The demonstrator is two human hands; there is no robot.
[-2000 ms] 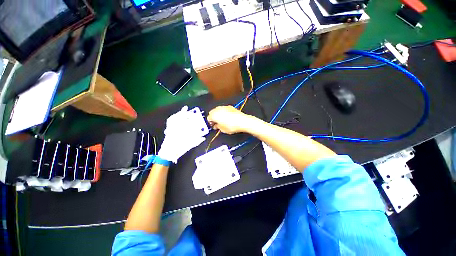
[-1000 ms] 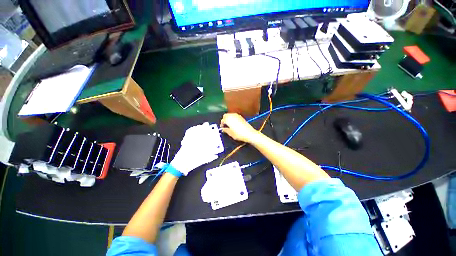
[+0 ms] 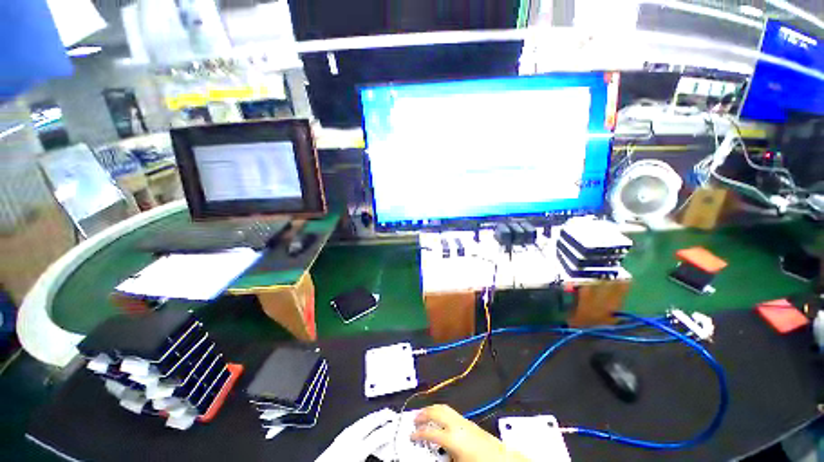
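Observation:
Three white units lie in a row on the black matting. The left unit (image 3: 390, 370) has a blue cable (image 3: 456, 344) at its right side. The middle unit (image 3: 408, 424) is largely hidden under my hands at the bottom edge, with an orange-yellow lead (image 3: 461, 380) running to it. The right unit (image 3: 535, 437) has a blue cable at its right side and is cut off below. My gloved left hand (image 3: 360, 439) holds the middle unit's left side, cut off by the frame. My bare right hand (image 3: 459, 437) has bent fingers on that unit; their grip is unclear.
Black stacked units (image 3: 172, 361) and a smaller stack (image 3: 291, 379) stand left. A mouse (image 3: 616, 374) lies inside the blue loop. Behind are the riser (image 3: 452, 313) with adapters and units, a monitor (image 3: 488, 149), a laptop (image 3: 248, 169), a fan (image 3: 644, 192) and red pads (image 3: 781, 315).
The view has tilted up to the monitor. Both hands have left the left unit, which now lies with a blue cable at its side, and have moved to the middle unit.

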